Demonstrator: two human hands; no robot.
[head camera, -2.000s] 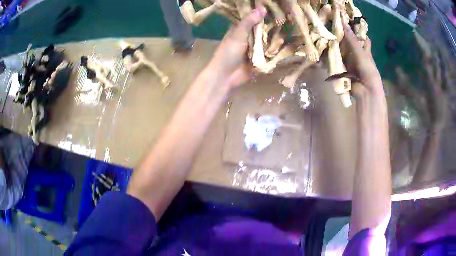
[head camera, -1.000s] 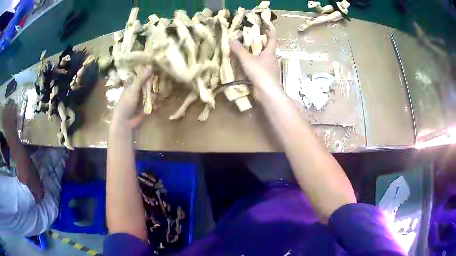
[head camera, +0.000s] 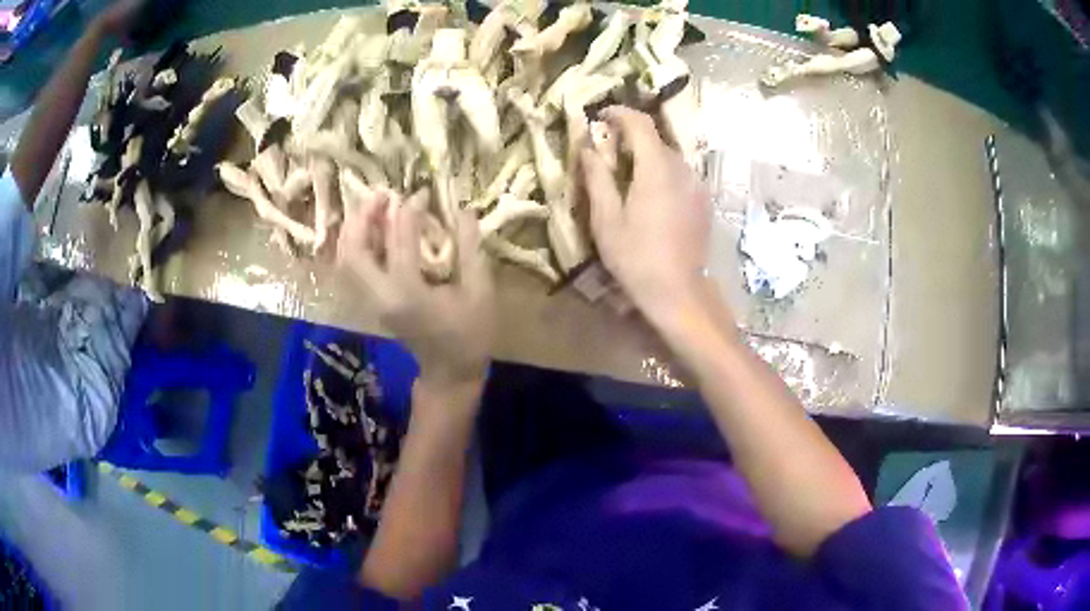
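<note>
A wide heap of cream plastic leg bodies (head camera: 454, 102) with some dark pieces lies on the brown film-covered bench in front of me. My left hand (head camera: 424, 275) is at the heap's near edge, blurred, with a rounded cream end showing between its fingers. My right hand (head camera: 651, 209) is curled at the heap's right side, with a small cream end by its fingertips. Whether either hand grips a piece is unclear. A dark thin-edged piece with a pale squared end (head camera: 598, 287) lies below my right hand, partly hidden.
A crumpled white cloth (head camera: 777, 253) lies right of the heap. Cream legs (head camera: 837, 60) lie at the back right. A dark-and-cream pile (head camera: 149, 155) is at left, beside another person's arm (head camera: 66, 90). A blue crate (head camera: 283, 460) of parts and a blue stool (head camera: 179, 388) stand below.
The heap has come down from my hands at the back and now lies spread on the bench. My left hand has moved right along its near edge. The other person's arm now reaches further back.
</note>
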